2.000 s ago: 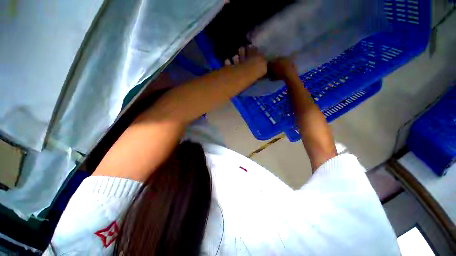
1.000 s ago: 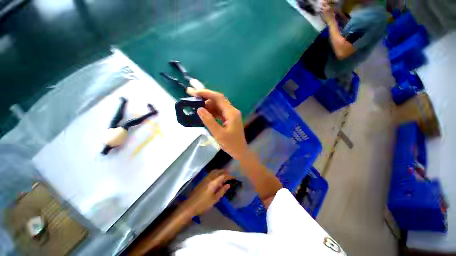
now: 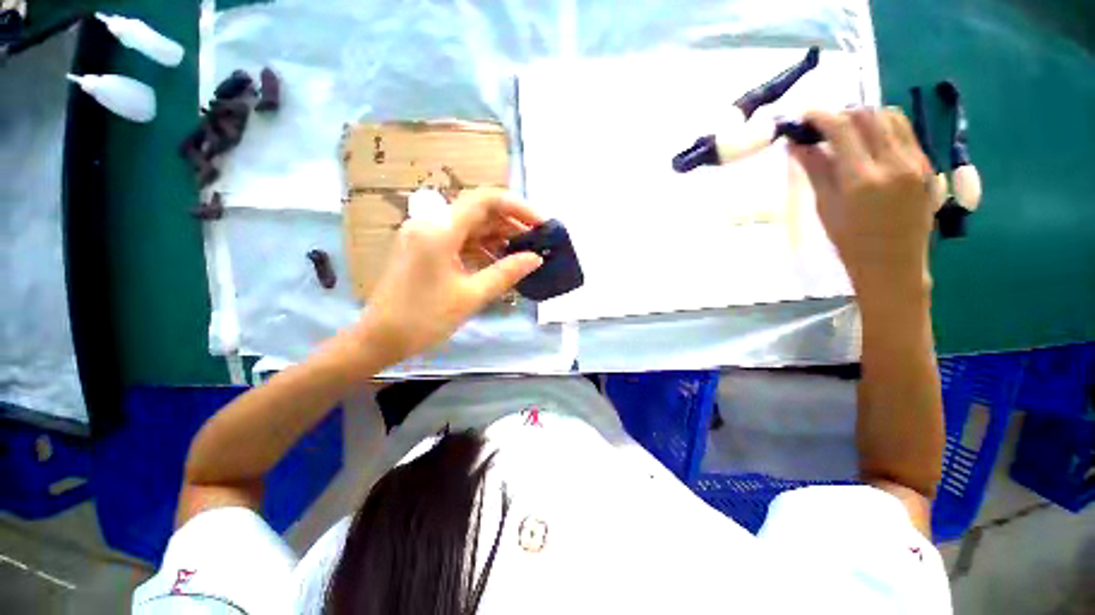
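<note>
My left hand (image 3: 447,267) pinches a black block (image 3: 552,262) between thumb and fingers, over the edge between the cardboard and the white board (image 3: 648,258). My right hand (image 3: 867,180) is at the board's right side, with its fingers on one black end of a black-and-cream figure leg assembly (image 3: 735,142). The assembly lies spread on the board; the fingers partly hide that end. A second black-and-cream assembly (image 3: 964,186) lies on the green bench, just right of my right hand and partly hidden by it.
A corrugated cardboard piece (image 3: 382,198) bears a white cap (image 3: 428,204), partly behind my left hand. Small dark pieces (image 3: 222,132) lie piled at left, one (image 3: 322,268) apart. White bottles (image 3: 144,39) and a black-rimmed tray (image 3: 90,240) are far left. Blue crates (image 3: 658,415) stand below the bench.
The view has turned to face the bench squarely. The black block is now in my left hand; my right hand has let it go and moved to the leg assembly on the board.
</note>
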